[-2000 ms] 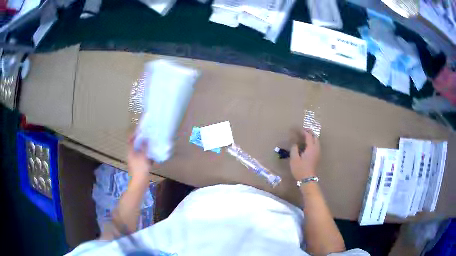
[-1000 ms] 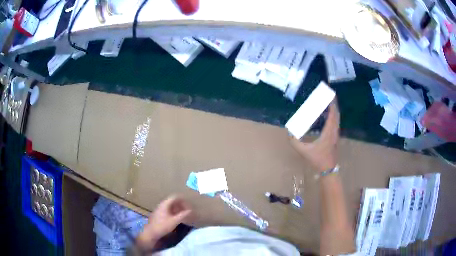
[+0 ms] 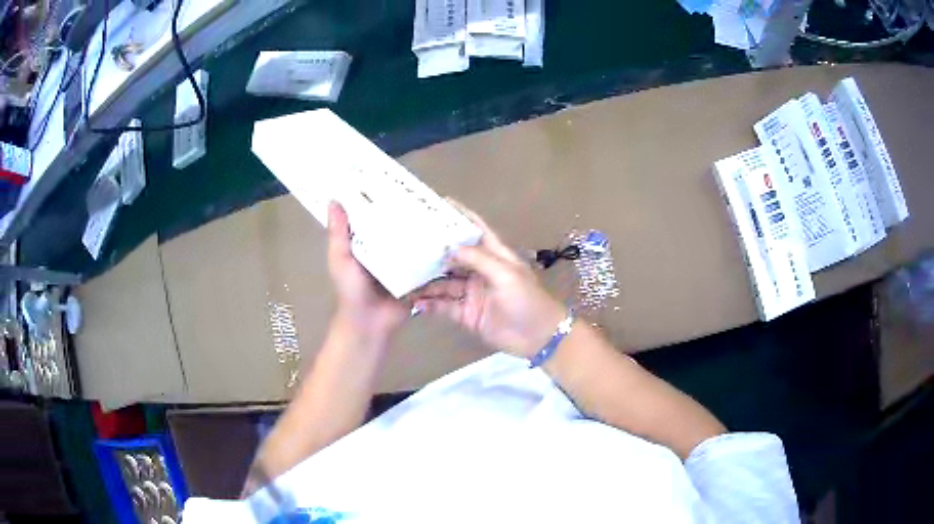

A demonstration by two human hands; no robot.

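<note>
A long white retail box [image 3: 358,194] with small print is held up in front of me, slanting from upper left to lower right. My left hand [image 3: 364,276] is around its lower left side, thumb on the top face. My right hand [image 3: 492,281] is at the box's near right end, fingers bent against it. A short black cable [image 3: 558,255] lies on the cardboard-covered bench [image 3: 655,205], right of my right hand. The small papers and clear sleeve are not visible.
Finished white boxes [image 3: 809,194] overlap at the right of the bench. More white boxes [image 3: 299,76] lie on the dark green belt [image 3: 379,51] beyond. Shiny tape strips mark the cardboard. A blue crate [image 3: 143,481] stands at lower left. A black cord hangs at upper left.
The view has turned. The box, earlier raised in my right hand over the bench's far edge, is now between both hands. My left hand has come up to it from the near edge.
</note>
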